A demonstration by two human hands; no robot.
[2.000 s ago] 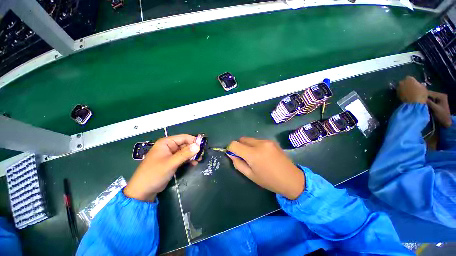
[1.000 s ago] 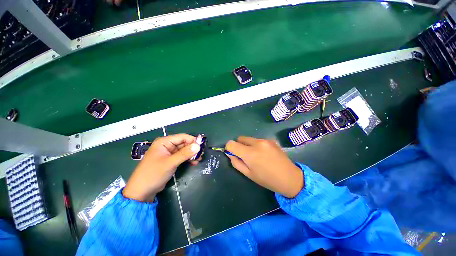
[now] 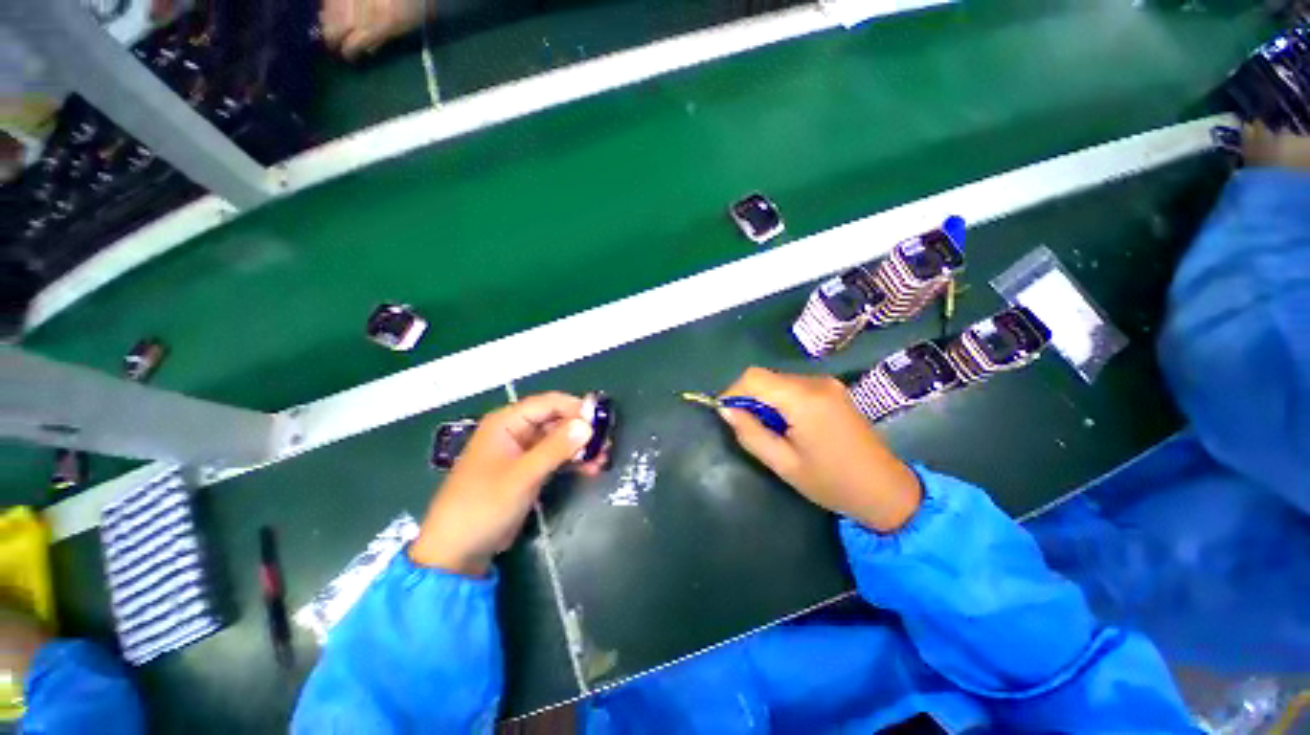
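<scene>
My left hand (image 3: 506, 471) holds a smartwatch case (image 3: 599, 428) on edge between thumb and fingers. My right hand (image 3: 825, 444) holds a precision screwdriver (image 3: 753, 414) with a dark-blue handle; its thin shaft points left, apart from the case. Tiny silvery screws or pins (image 3: 634, 478) lie loose on the dark green mat between my hands. Another watch case (image 3: 453, 444) lies just behind my left hand, partly hidden by it. Stacked watch housings (image 3: 902, 379) stand beyond my right hand, near the belt rail.
Watch cases (image 3: 756, 218) lie on the green belt behind the white rail (image 3: 675, 309). A clear bag (image 3: 1060, 313) is at right, another (image 3: 356, 577) at left beside black-red tweezers (image 3: 275, 596) and a white parts tray (image 3: 161, 566). Neighbours' blue sleeves (image 3: 1247, 330) show at both sides.
My right hand and screwdriver have moved right, away from the held case. The view has shifted. Belt cases have travelled right. The right neighbour has leaned in over the bench.
</scene>
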